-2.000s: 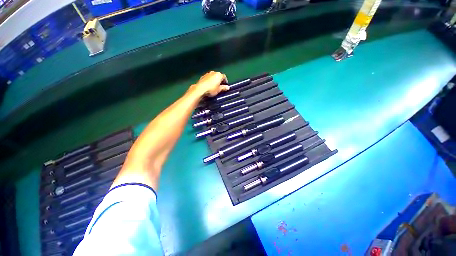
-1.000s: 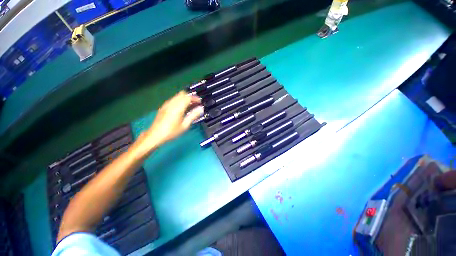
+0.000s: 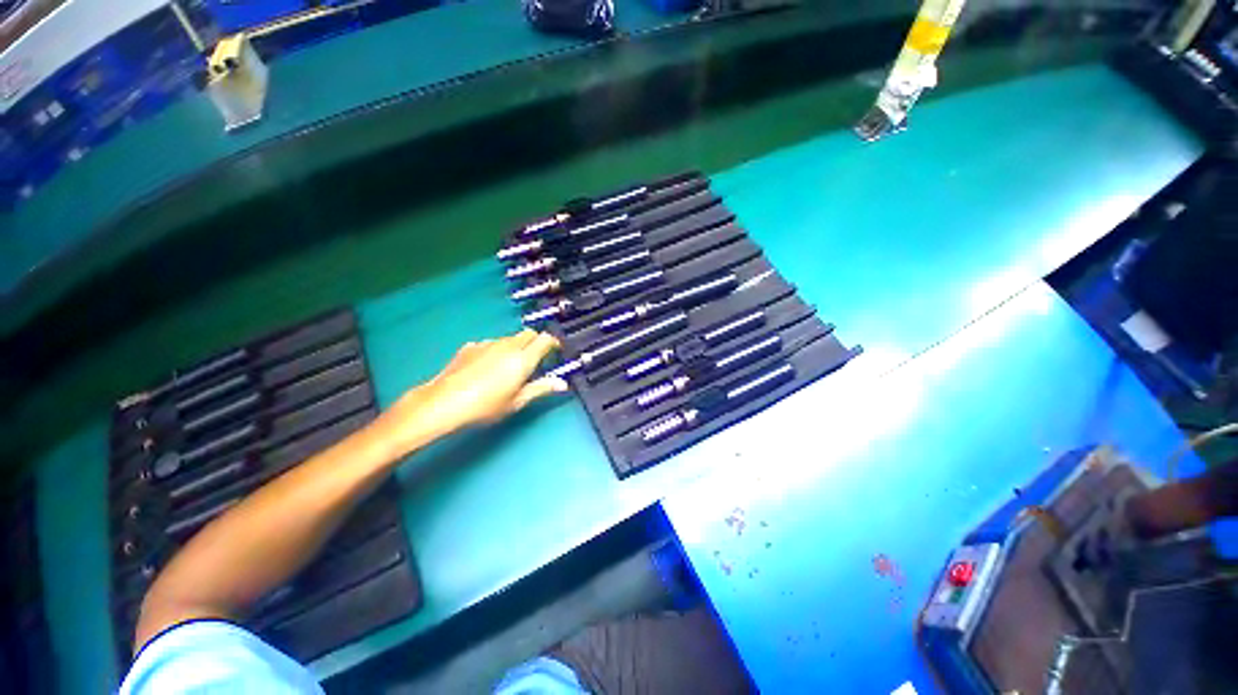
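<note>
Several slim black stick-like units with silver ends, seemingly folded tripods, lie in a black slotted tray (image 3: 815, 356) on the green bench. My left hand (image 3: 496, 383) reaches in from the lower left to the tray's left edge. Its thumb and fingertips are apart, on either side of the silver left end of one unit (image 3: 631, 342) that lies in the tray; contact is not clear. My right hand is not in view.
A second slotted tray (image 3: 387, 577) with black units lies at the left, partly under my forearm. A machine with a red button (image 3: 961, 573) stands on the blue surface (image 3: 815, 543) at the lower right. A raised shelf (image 3: 407, 82) runs behind.
My left hand has moved from the tray's far top unit down along its left edge to a unit lower in the row. The view has shifted slightly.
</note>
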